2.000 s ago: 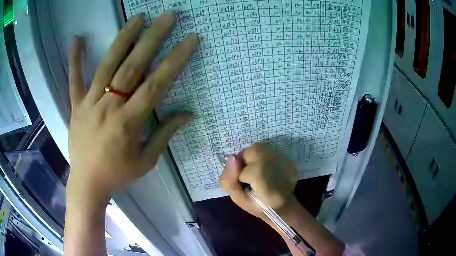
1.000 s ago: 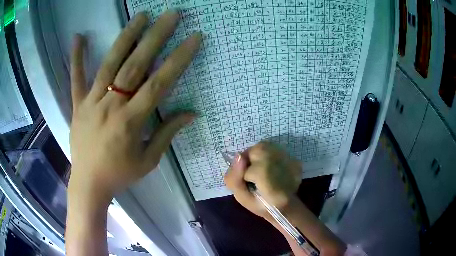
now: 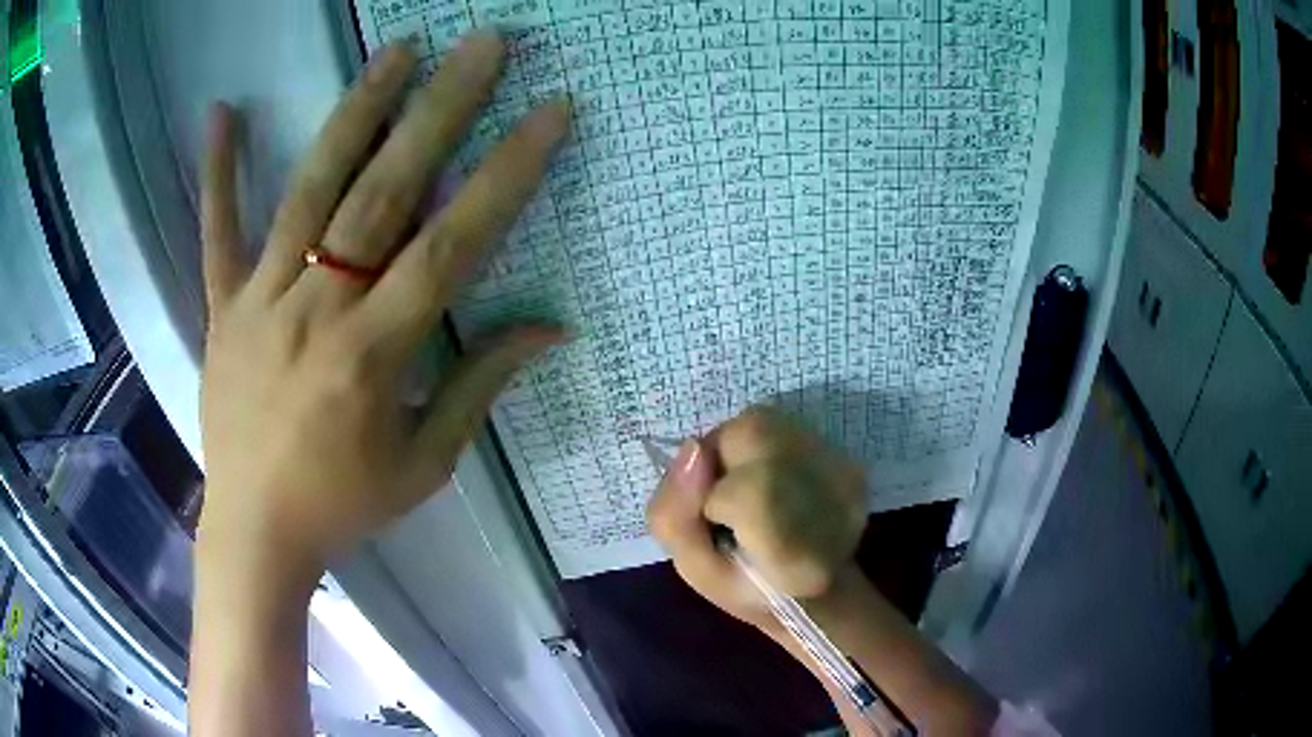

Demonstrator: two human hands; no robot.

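Observation:
A white record sheet (image 3: 806, 216) with a printed grid and handwritten entries lies against the dark window of a white machine door (image 3: 446, 576). My left hand (image 3: 345, 331), bare with a red ring, is spread flat over the sheet's left edge and the door frame, holding nothing between its fingers. My right hand (image 3: 763, 504) is closed around a clear-barrelled pen (image 3: 806, 634). The pen tip is at the lower left part of the sheet. My right palm side hides part of the sheet's bottom edge.
A black door handle (image 3: 1046, 357) is on the door's right side. Beyond it are grey floor (image 3: 1058, 576) with yellow-black edge tape (image 3: 1168, 540) and white cabinets (image 3: 1194, 346) with amber windows. At the far left, machine parts and another sheet (image 3: 36, 310) show.
My right hand and the pen have shifted slightly to the right since the oldest frame. My left hand stays in nearly the same place, spread on the sheet's edge.

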